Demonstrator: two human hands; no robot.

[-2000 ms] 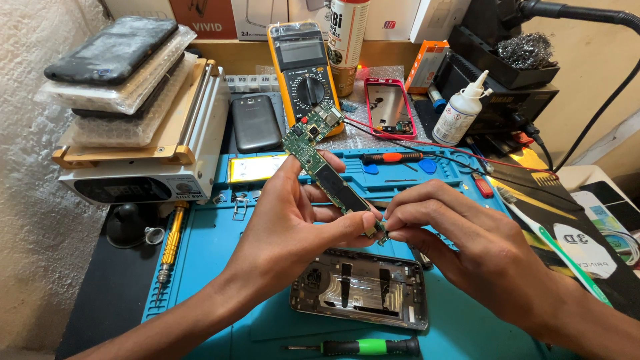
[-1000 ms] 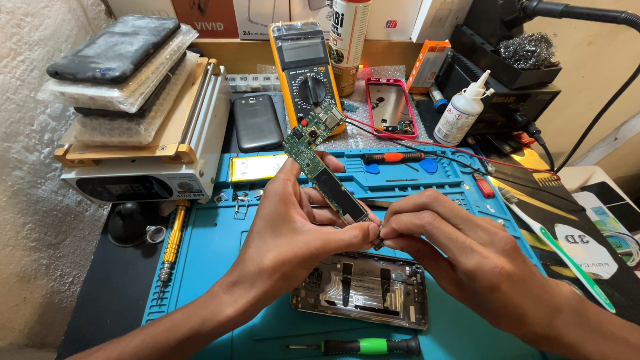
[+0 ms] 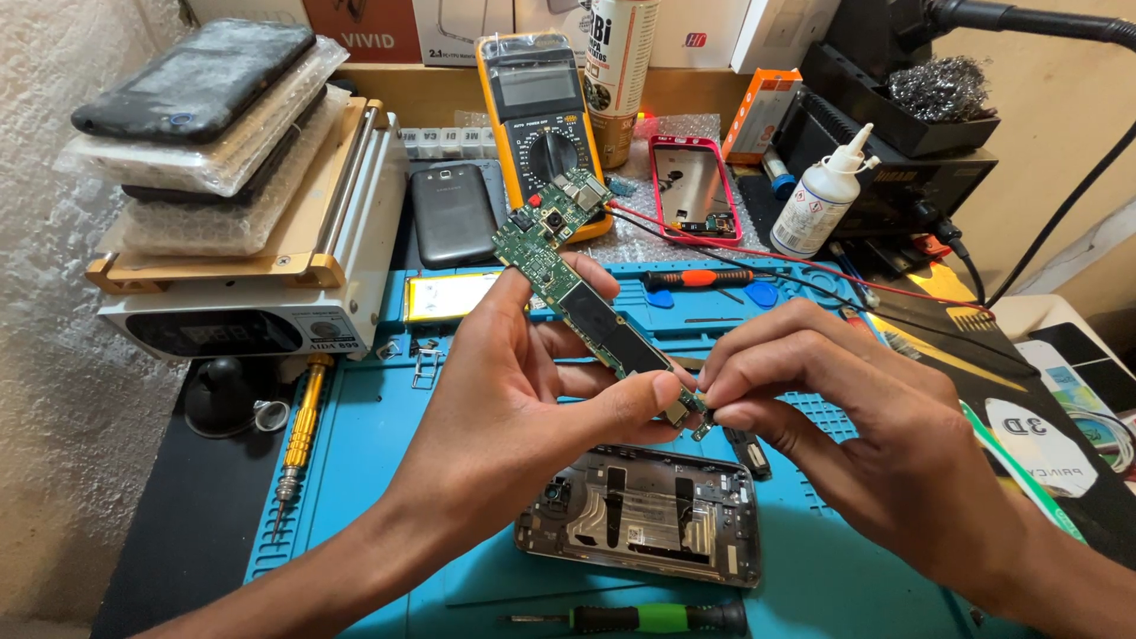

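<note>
A green phone circuit board [image 3: 555, 280] with black shielding on its lower half is held at a slant by my left hand [image 3: 524, 399], thumb near its lower end. The fingertips of my right hand [image 3: 816, 417] pinch a small part at the board's lower tip; what exactly lies between them is partly hidden. Below the hands, an opened smartphone housing [image 3: 648, 524] lies on the blue silicone mat [image 3: 382, 506]. A green-and-black screwdriver [image 3: 657, 618] rests in front of it. Partly behind my right fingers is a small black phone part [image 3: 747, 453].
Behind the board stand a yellow multimeter [image 3: 541, 106] and a spray can [image 3: 619, 80]. A separator machine [image 3: 240, 311] with stacked phones is at left. A white bottle [image 3: 821, 200], test leads [image 3: 781, 259] and a pink phone frame [image 3: 697, 191] are at right. A gold screwdriver [image 3: 303, 426] lies left.
</note>
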